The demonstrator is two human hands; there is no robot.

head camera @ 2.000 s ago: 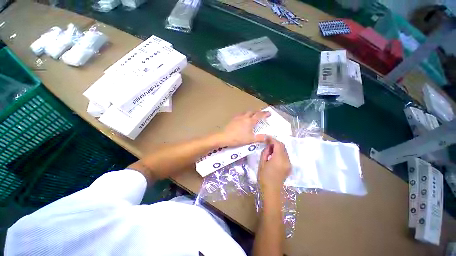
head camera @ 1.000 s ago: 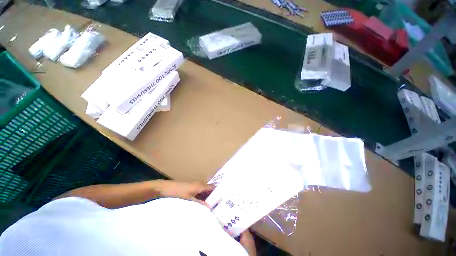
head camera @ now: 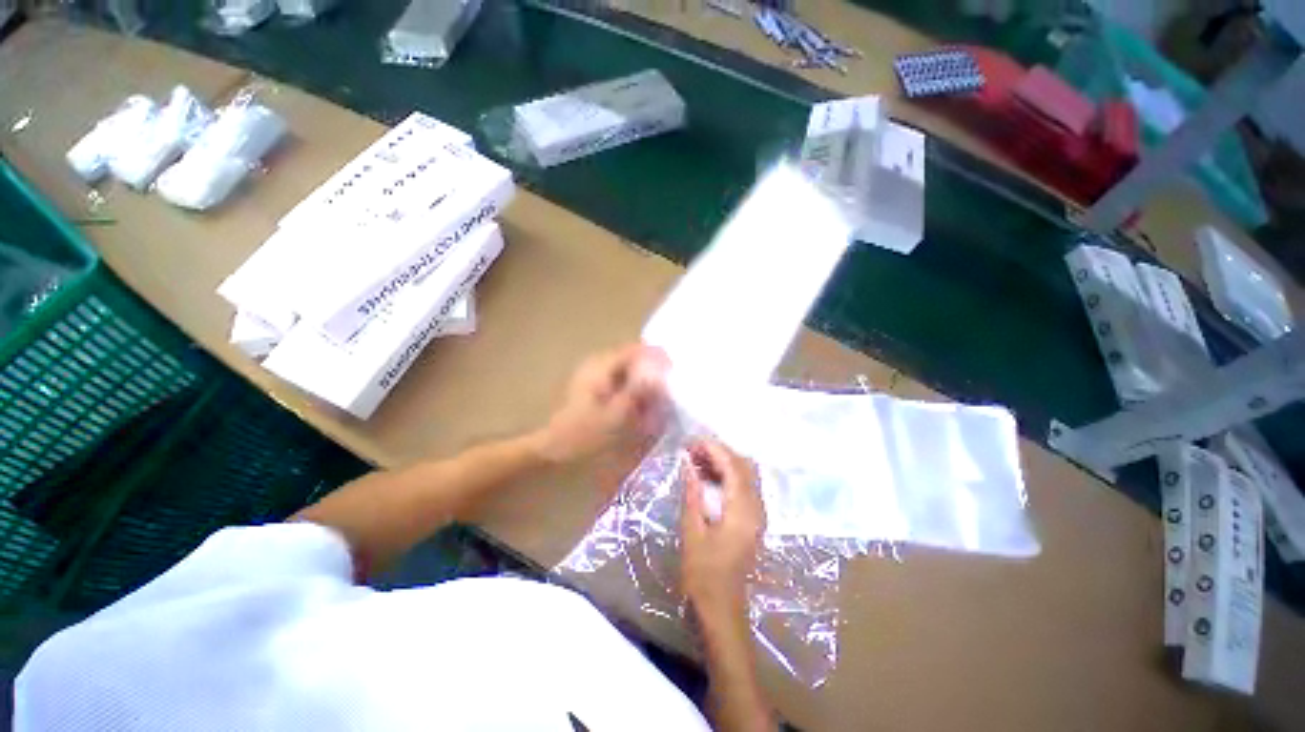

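A white product box (head camera: 756,279), washed out by glare, is tilted with its far end over the green belt. My left hand (head camera: 618,405) grips its near end. My right hand (head camera: 720,501) is just right of it, fingers pinched on clear film at that end. The crinkled poly bag film (head camera: 640,526) spreads below and between my hands; whether the box is inside film is unclear. A flat, glossy stack of poly bags (head camera: 916,472) lies right of my hands.
A pile of boxes (head camera: 387,236) and white wrapped bundles (head camera: 215,155) lie left on the table. Bagged boxes (head camera: 601,117) sit on the conveyor belt (head camera: 716,200). A green crate (head camera: 100,386) is at left. A metal post (head camera: 1188,415) and more boxes (head camera: 1221,572) are at right.
The box has swung from low near my body up and away toward the belt. Both hands have come back over the table. Bagged boxes on the belt have shifted left.
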